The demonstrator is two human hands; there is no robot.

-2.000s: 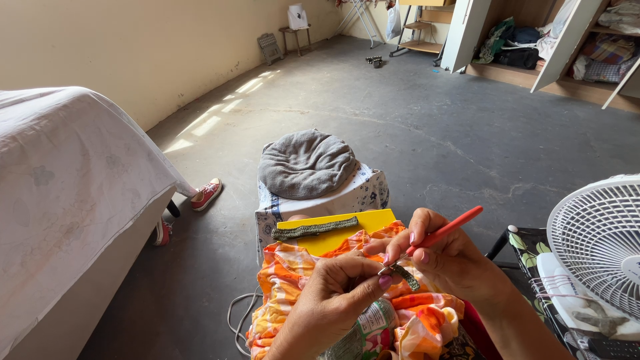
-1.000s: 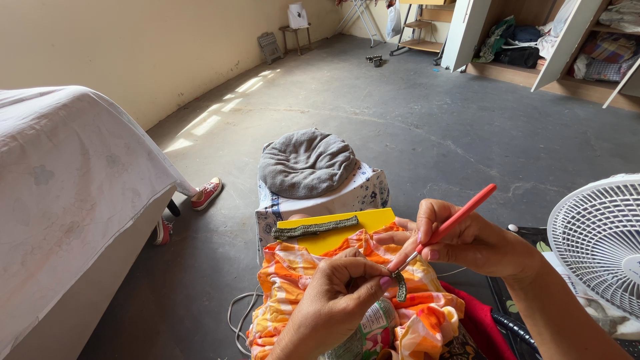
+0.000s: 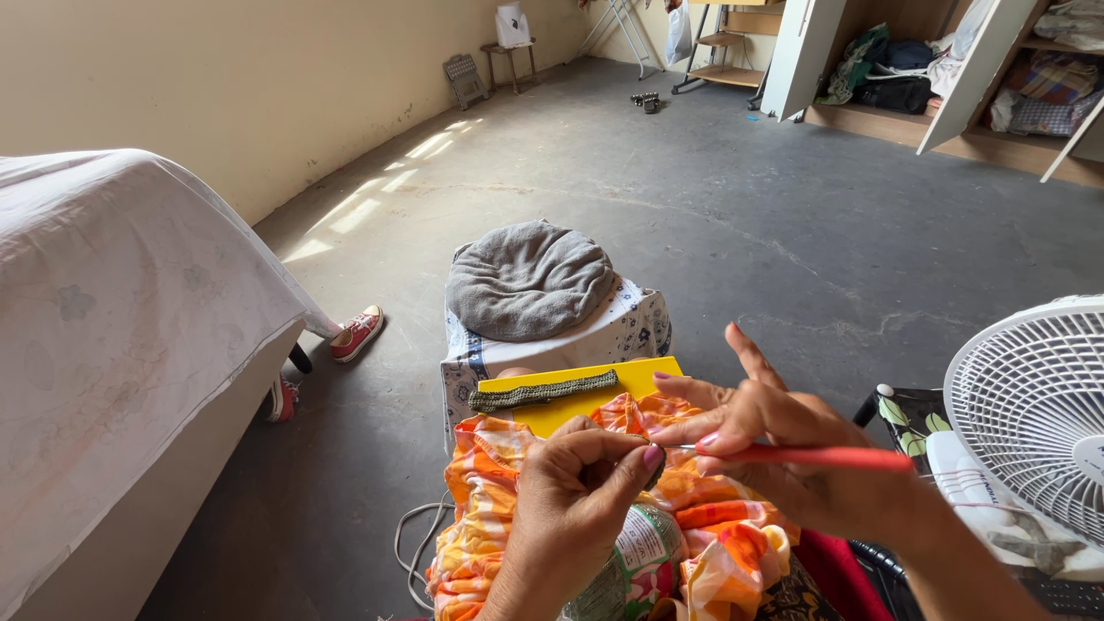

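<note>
My left hand [image 3: 580, 500] pinches a small green crocheted piece [image 3: 657, 473] between thumb and fingertips; most of it is hidden behind the thumb. In my right hand [image 3: 776, 448] is a crochet hook with a red handle [image 3: 832, 458], lying nearly level, its metal tip at the piece by my left thumb. A ball of green yarn [image 3: 634, 565] with a paper label lies just below the hands on orange and white checked cloth [image 3: 483, 483]. Beyond them, a finished-looking green crocheted strip [image 3: 543, 392] rests on a yellow board [image 3: 647, 377].
A grey round cushion [image 3: 530, 280] sits on a cloth-covered stool [image 3: 642, 319] ahead. At right stands a white fan [image 3: 1035, 423]. A bed or table under a white sheet [image 3: 129, 285] is at left, with red sneakers [image 3: 357, 334] beside it. Open cupboards [image 3: 897, 129] stand at the back right.
The red hook has swung from slanting upward to nearly level, pointing left. Some right-hand fingers have spread and lifted. The green piece, seen hanging below the fingers earlier, is now mostly behind my left thumb.
</note>
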